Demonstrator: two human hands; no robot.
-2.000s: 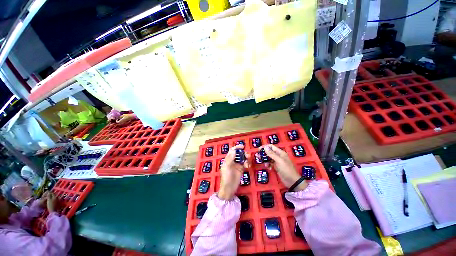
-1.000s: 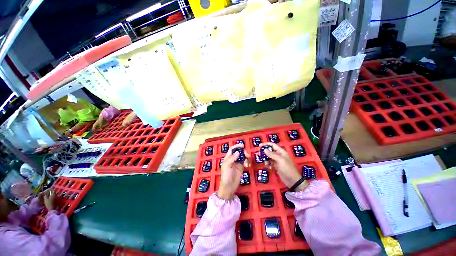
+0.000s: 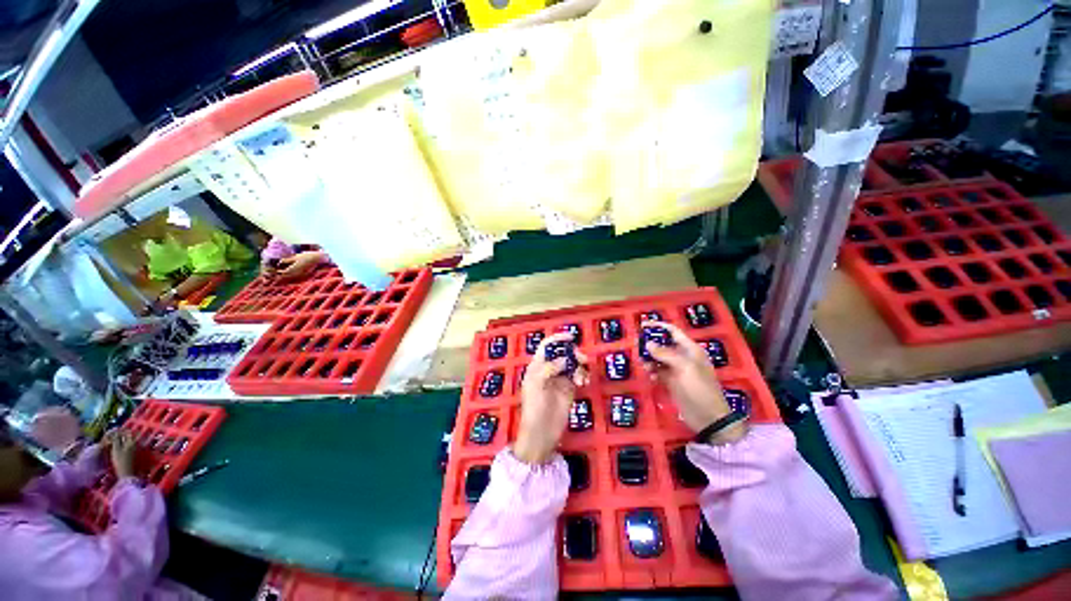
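A large red-orange tray (image 3: 603, 497) with square pockets lies in front of me, most pockets holding small dark square watch units. Some units show white marks; one near the front edge (image 3: 644, 533) has a bright, shiny screen. My left hand (image 3: 547, 405) is over the tray's left middle, gripping a watch unit (image 3: 560, 352) between finger and thumb. My right hand (image 3: 685, 378) is over the right middle, gripping another watch unit (image 3: 654, 340) at the fingertips. Both hands and pink sleeves hide some pockets.
A metal upright (image 3: 815, 223) stands behind right. Yellow sheets (image 3: 587, 117) hang ahead. Other red trays stand left (image 3: 341, 340) and right (image 3: 957, 252). A record sheet (image 3: 916, 470) with a pen (image 3: 958, 460) lies right. People in pink sleeves (image 3: 88, 540) are at the left.
My right hand has moved right and slightly up with its unit, away from my left hand, uncovering a unit between them. My left hand still holds its unit. The view has shifted slightly.
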